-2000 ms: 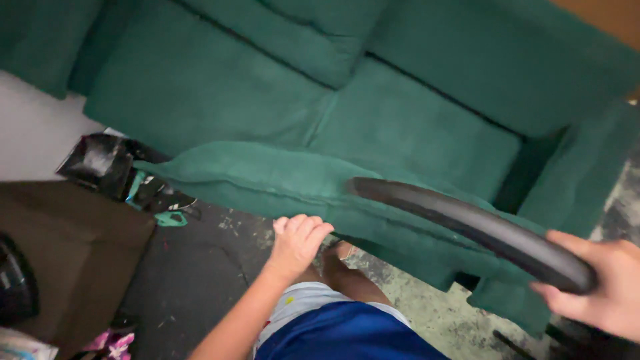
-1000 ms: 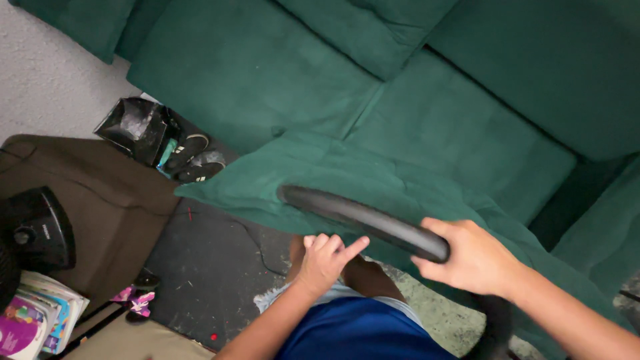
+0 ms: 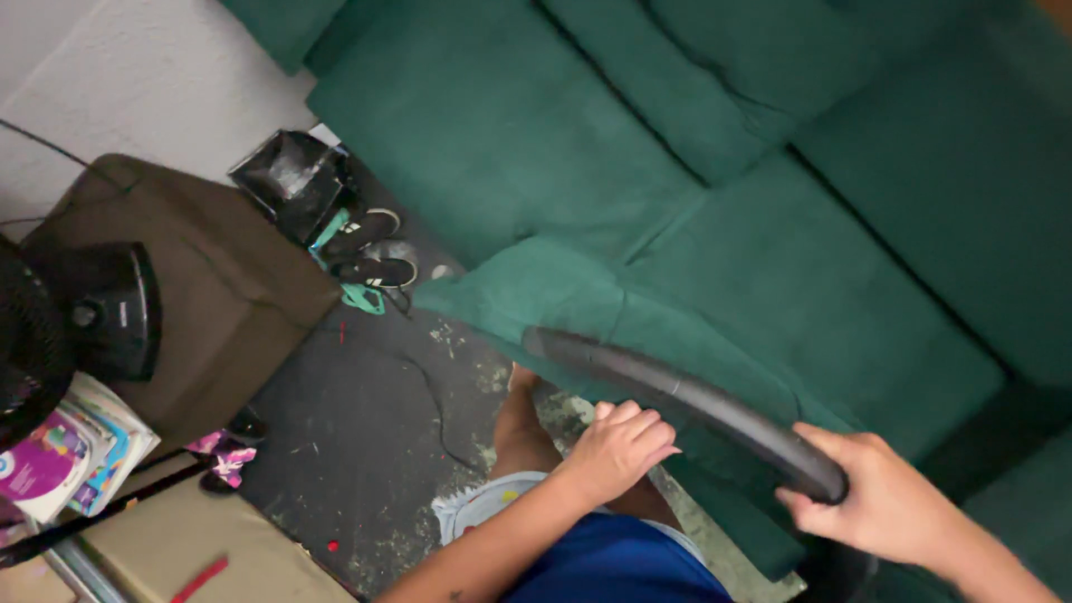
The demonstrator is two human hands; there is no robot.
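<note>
My right hand (image 3: 871, 494), at the lower right, grips the near end of a curved black vacuum cleaner tube (image 3: 687, 389). The tube's far end rests against a raised green fabric flap (image 3: 569, 276) along the front of the green sofa (image 3: 519, 126). My left hand (image 3: 624, 440) lies at the lower edge of this fabric, below the middle of the tube, with its fingers bent over the cloth. Part of a dark hose shows below my right hand.
To the left stand a brown fabric-covered piece (image 3: 226, 293) with a black fan (image 3: 109, 310), and a stack of books (image 3: 75, 452). Black shoes (image 3: 373, 247) and a black dustpan-like container (image 3: 297, 180) lie near the sofa corner. A thin cable (image 3: 435, 402) crosses the dark floor.
My right hand has stayed on the tube while its far end has shifted along the green fabric. My left hand has closed from spread fingers onto the fabric's edge. The view has turned.
</note>
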